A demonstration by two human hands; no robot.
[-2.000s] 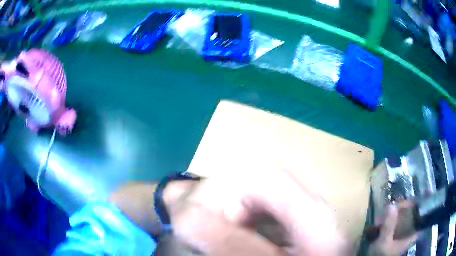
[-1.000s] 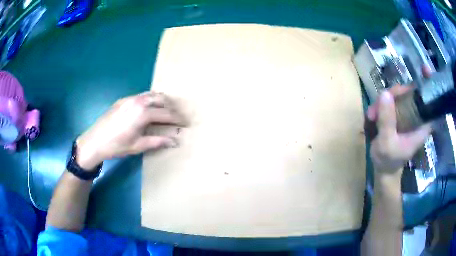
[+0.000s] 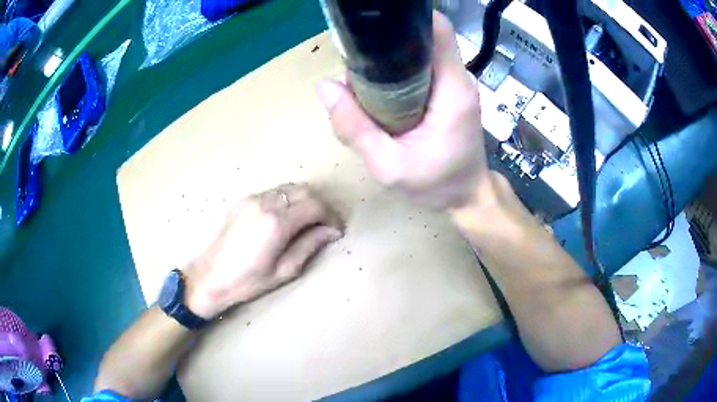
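My right hand (image 3: 428,145) grips the tan lower part of the black electric screwdriver (image 3: 385,47) above the upper part of the cardboard sheet. The screwdriver's bit does not show. My left hand (image 3: 271,239), with a dark wristband, rests palm down on the cardboard sheet (image 3: 236,353), its fingers bent and close together. Whether something is under its fingertips is hidden. Several tiny dark specks lie on the sheet around it.
A screw feeder (image 3: 542,118) stands at the right, with a black strap hanging across it. Blue devices (image 3: 79,102) lie on plastic at the upper left. A pink fan (image 3: 23,353) is at the lower left. An open box with scraps (image 3: 656,283) is at the lower right.
The view has turned. My right hand has brought the screwdriver from beside the feeder to over the cardboard. My left hand has moved from the sheet's left side further in, its fingers more bent.
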